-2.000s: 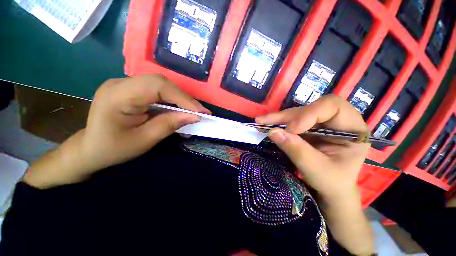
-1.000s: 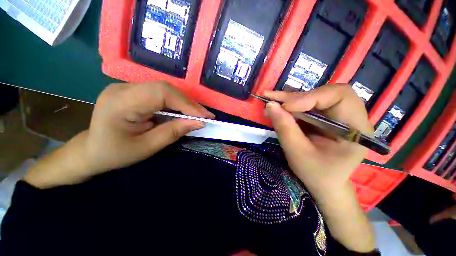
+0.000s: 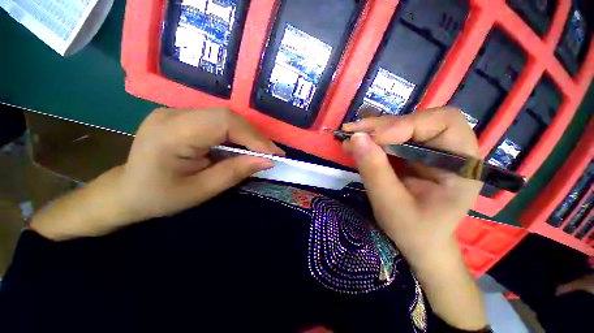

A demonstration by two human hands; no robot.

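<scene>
My left hand (image 3: 189,162) pinches a white sticker sheet (image 3: 312,174) between thumb and fingers. The sheet is seen nearly edge-on, with no print visible. My right hand (image 3: 417,169) holds dark tweezers (image 3: 449,161) with a tan band, like a pen. Their tips point left, over the near rim of the red-orange tray (image 3: 293,138), apart from the sheet. Whether a sticker is on the tips cannot be told. Black phone bodies (image 3: 293,62) lie in the tray slots, with blue and silver circuit areas at their near ends.
Printed label sheets (image 3: 62,23) lie on the green bench (image 3: 71,78) at the upper left. Another red-orange tray (image 3: 573,201) with dark parts is at the right. A red crate (image 3: 485,240) shows below the bench edge. Part of another person's hand (image 3: 579,285) is at the lower right.
My right hand has drawn the tweezers up and away from the sheet, to the tray rim. The view has shifted, so the tray and spare sheets sit further left and up.
</scene>
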